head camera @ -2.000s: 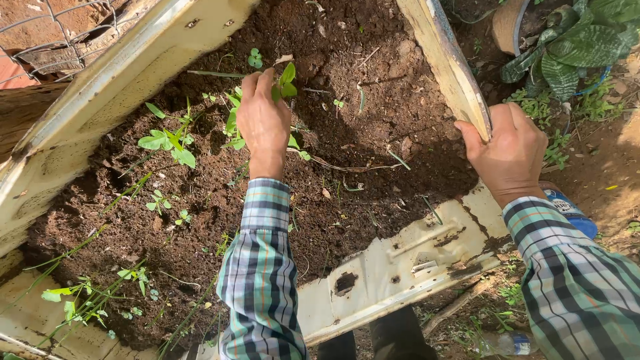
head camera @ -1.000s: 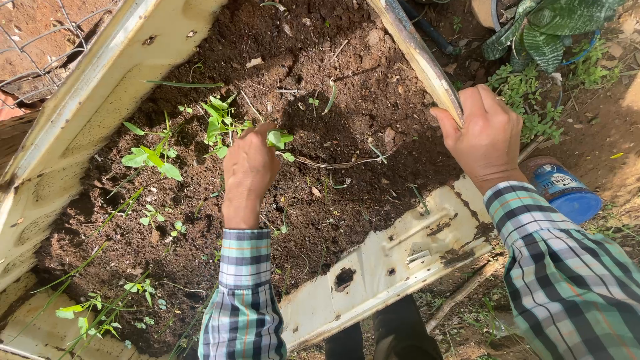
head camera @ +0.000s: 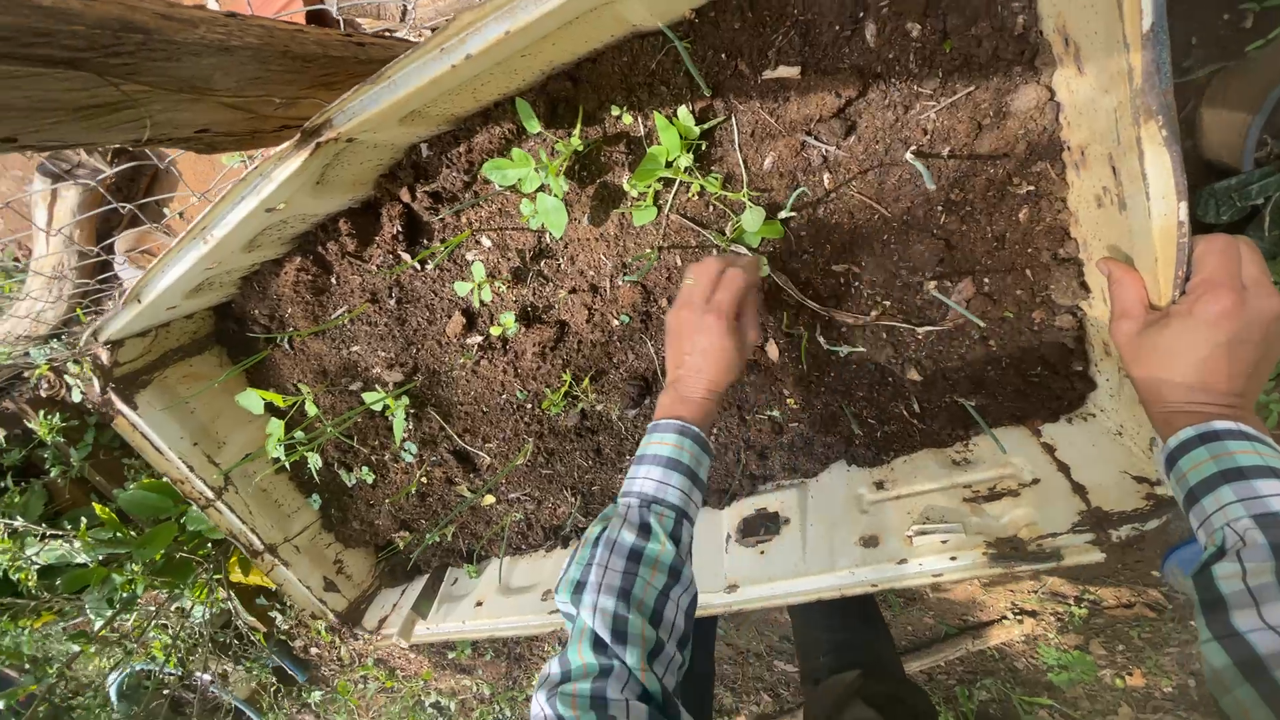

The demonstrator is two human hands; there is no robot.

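A rusty cream metal planter (head camera: 820,540) holds dark brown soil (head camera: 900,270). My left hand (head camera: 712,325) is over the middle of the soil, just below a leafy green seedling (head camera: 755,228); its fingers are bent and blurred, and whether they hold anything is hidden. My right hand (head camera: 1200,325) grips the planter's right rim (head camera: 1160,150), thumb inside. Larger seedlings (head camera: 535,180) stand at the upper left of the soil, with small seedlings (head camera: 478,285) below them. More thin green plants (head camera: 320,425) grow near the left end. A dry stem (head camera: 850,315) lies right of my left hand.
A wooden log (head camera: 180,75) and wire fencing (head camera: 150,200) border the planter at the upper left. Leafy plants (head camera: 150,510) crowd its lower left corner. A pot (head camera: 1235,110) stands beyond the right rim, and a blue object (head camera: 1183,562) is partly behind my right sleeve. My legs are below the near wall.
The view has shifted left, showing the planter's left end. My left hand has moved off the upper seedlings, toward the near side. My right hand stays on the rim.
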